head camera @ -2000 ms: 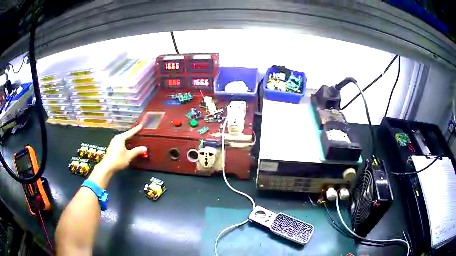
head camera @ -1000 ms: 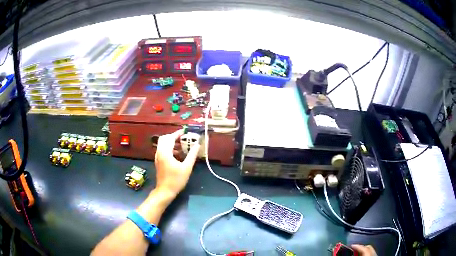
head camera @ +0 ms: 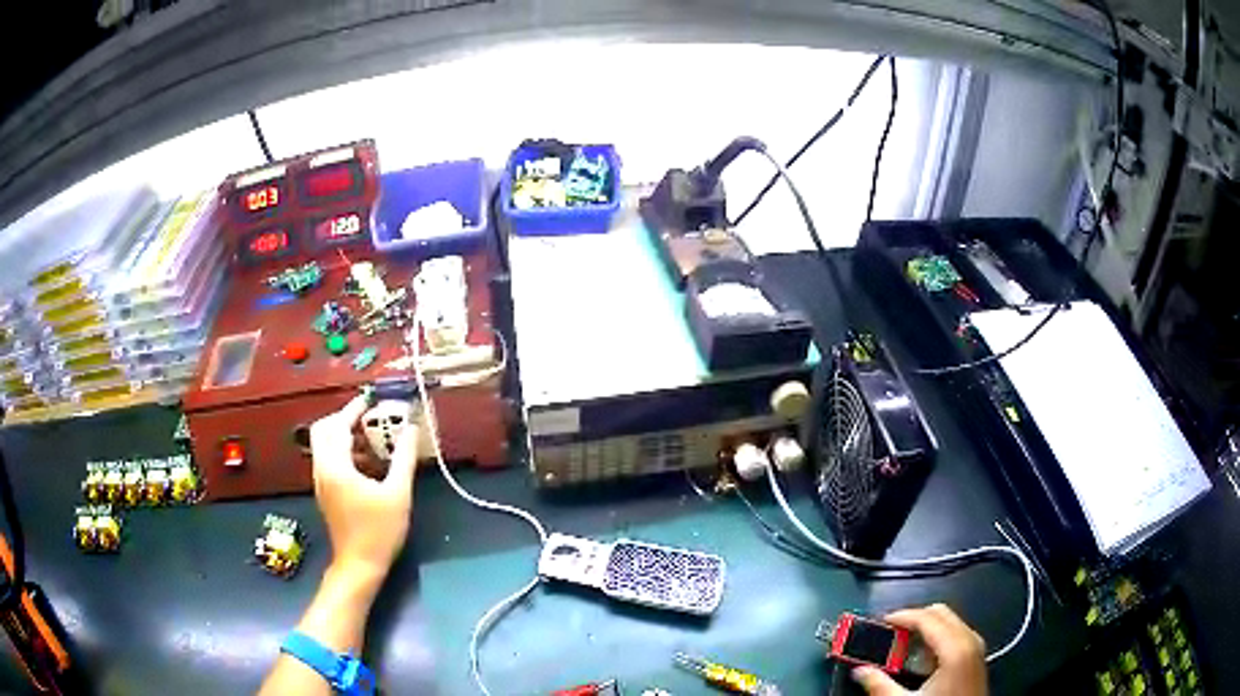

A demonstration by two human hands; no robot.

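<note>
My left hand (head camera: 362, 490), bare with a blue wristband, has thumb and fingers around the round white socket (head camera: 386, 430) on the front of the dark red test box (head camera: 259, 456). My right hand (head camera: 938, 653) holds the small red USB tester (head camera: 870, 642), its dark screen up and its metal plug pointing left. A yellow pen-like tool (head camera: 728, 676) lies between the hands. A red alligator clip (head camera: 588, 689) is cut off by the bottom edge. One charger board (head camera: 279, 544) lies alone left of my left hand.
Charger boards (head camera: 140, 484) stand in rows at left beside clear trays (head camera: 123, 306). A grey-white inline strip (head camera: 662, 577) lies mid-mat on its white cable. The pale instrument (head camera: 619, 442) and black fan (head camera: 870, 449) stand behind. A black tray with papers (head camera: 1101, 428) is at right.
The view has turned right. My left hand moved from the red switch to the white socket and stays there. My right hand with the tester has come more fully into view. The box's displays changed.
</note>
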